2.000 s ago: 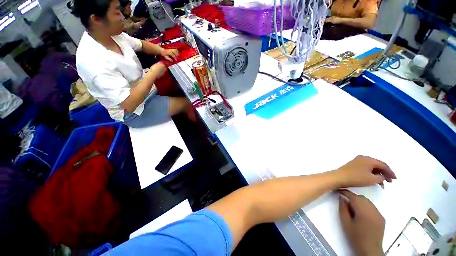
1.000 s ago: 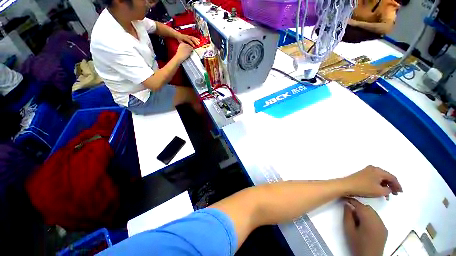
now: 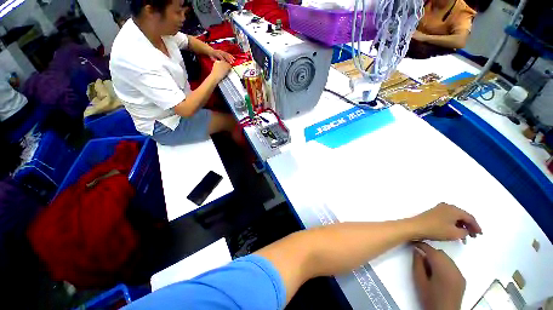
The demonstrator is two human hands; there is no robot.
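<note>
My left hand (image 3: 447,223) rests on the white table (image 3: 376,175) at the right, its forearm reaching across from the blue sleeve. Its fingers are loosely bent and apart, with nothing seen in them. My right hand (image 3: 441,277) is just below it, near the bottom edge, with curled fingers. A small pale bit shows by its fingertips; whether it is held is unclear. The white sewing machine part (image 3: 502,298) is at the bottom right, cut off by the picture's edge.
A neighbouring machine (image 3: 297,75), a red-gold can (image 3: 253,88) and a tool tray (image 3: 270,134) stand at the table's far end. A seated person (image 3: 151,72) works at left. A phone (image 3: 205,187) lies on a white bench. A blue crate (image 3: 142,163) holds red cloth (image 3: 91,224).
The view shifts slightly between frames. Both hands stay in nearly the same place and pose on the table. The seated person's head has come back further into view.
</note>
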